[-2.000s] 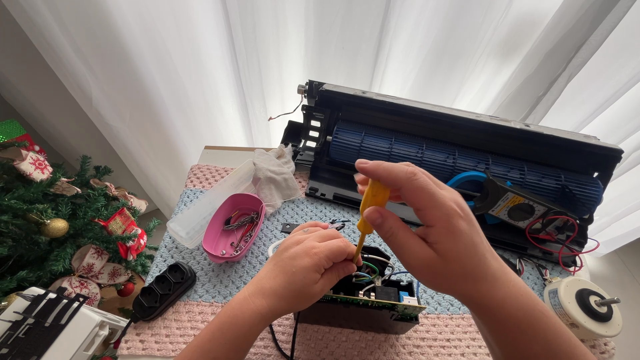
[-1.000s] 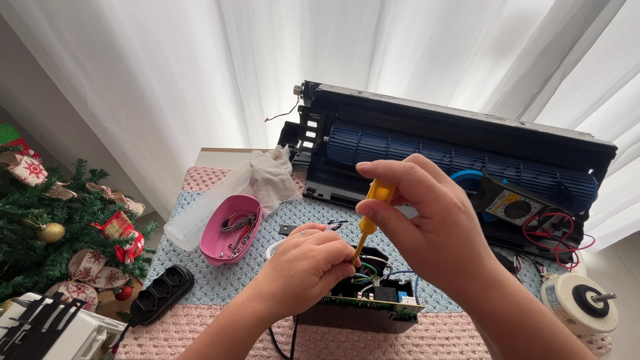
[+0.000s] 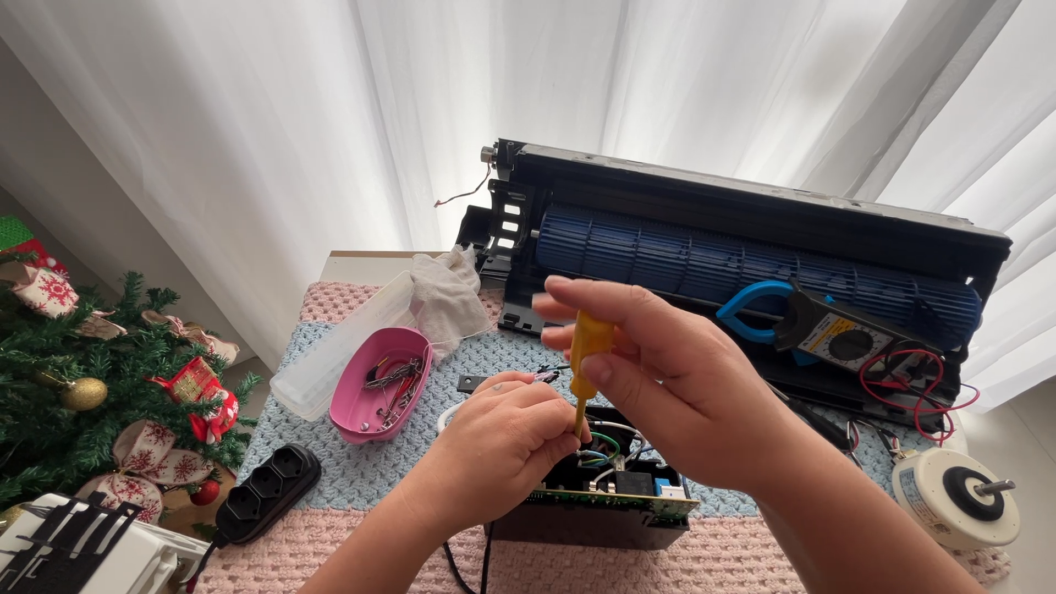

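Note:
My right hand (image 3: 660, 379) grips the yellow handle of a screwdriver (image 3: 587, 351), which stands nearly upright with its shaft pointing down. At the lower end of that shaft are the fingers of my left hand (image 3: 511, 441), bent over the left part of a black electronics box (image 3: 586, 524). Whether they pinch the shaft or a small part cannot be seen, and the screwdriver's tip is hidden. A green circuit board edge (image 3: 615, 498) runs along the box's near side, with colored wires (image 3: 609, 445) and a black relay-like block (image 3: 634, 483) behind it.
Behind lies an air conditioner's indoor chassis (image 3: 742, 177) with a blue blower wheel (image 3: 701, 256); a clamp meter (image 3: 841, 334) rests on it. A motor (image 3: 949, 499) stands right. Left are a pink bowl (image 3: 351, 396) of screws, a clear plastic container (image 3: 322, 371), a cloth (image 3: 450, 301) and a black socket strip (image 3: 268, 492).
The fingers of my right hand have opened out somewhat around the screwdriver handle. My left hand stays at the box.

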